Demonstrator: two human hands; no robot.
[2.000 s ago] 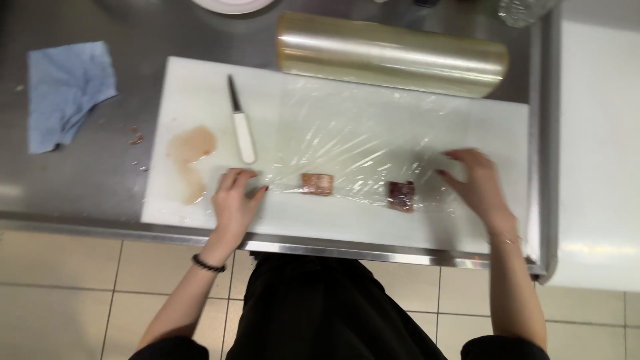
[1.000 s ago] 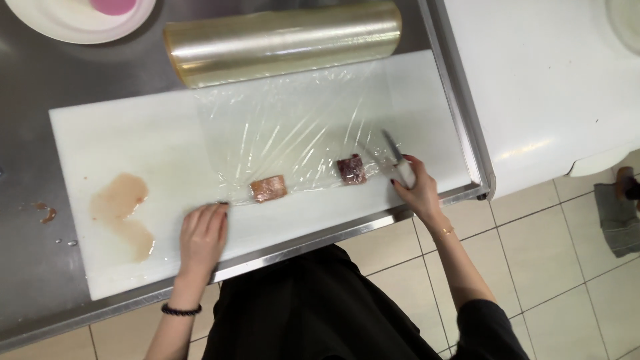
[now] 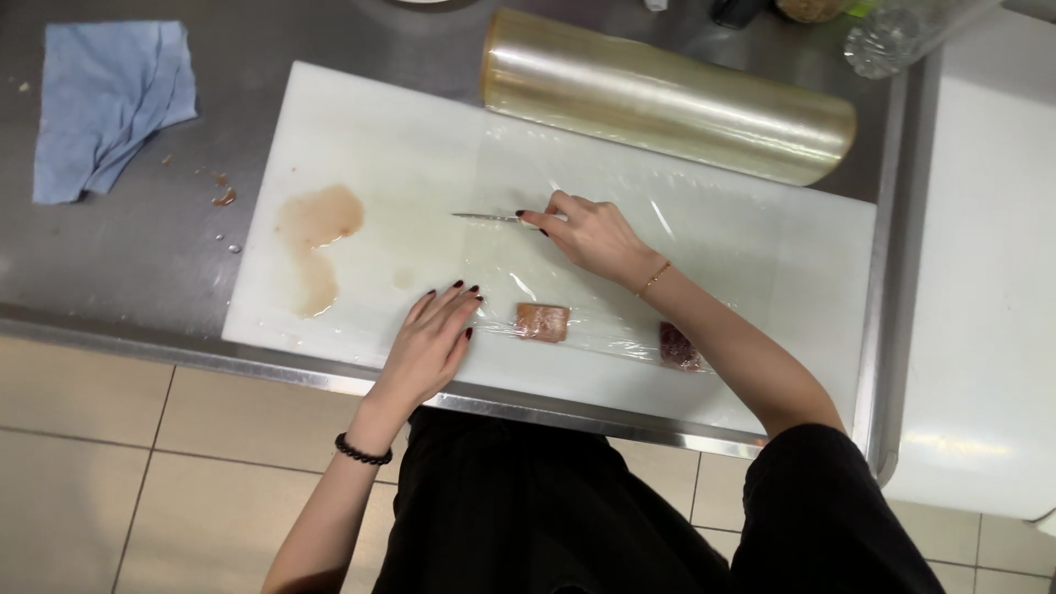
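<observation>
My right hand (image 3: 590, 231) grips a small knife (image 3: 491, 218) by its white handle, blade pointing left, above the plastic film. Flat on the white cutting board (image 3: 396, 132), my left hand (image 3: 435, 334) rests with its fingertips at the left edge of the clear plastic film (image 3: 594, 285). A pale brown piece of food (image 3: 543, 322), perhaps meat or fish, lies under the film just right of that hand. Farther right is a dark red piece (image 3: 678, 346), also in the film and partly hidden by my right forearm. Behind them lies the large roll of plastic film (image 3: 668, 95).
A brownish puddle (image 3: 322, 223) spreads on the board's left part. Beyond it, a blue cloth (image 3: 111, 107) lies on the steel table (image 3: 247, 33), with small scraps nearby. A clear plastic container (image 3: 887, 45) stands at the back right. The table has a raised metal rim (image 3: 503, 407).
Two seconds ago the knife lay on the board's left part. One second ago my right hand held it near the dark piece; now that hand has moved left with it. My left hand stays at the film's left edge.
</observation>
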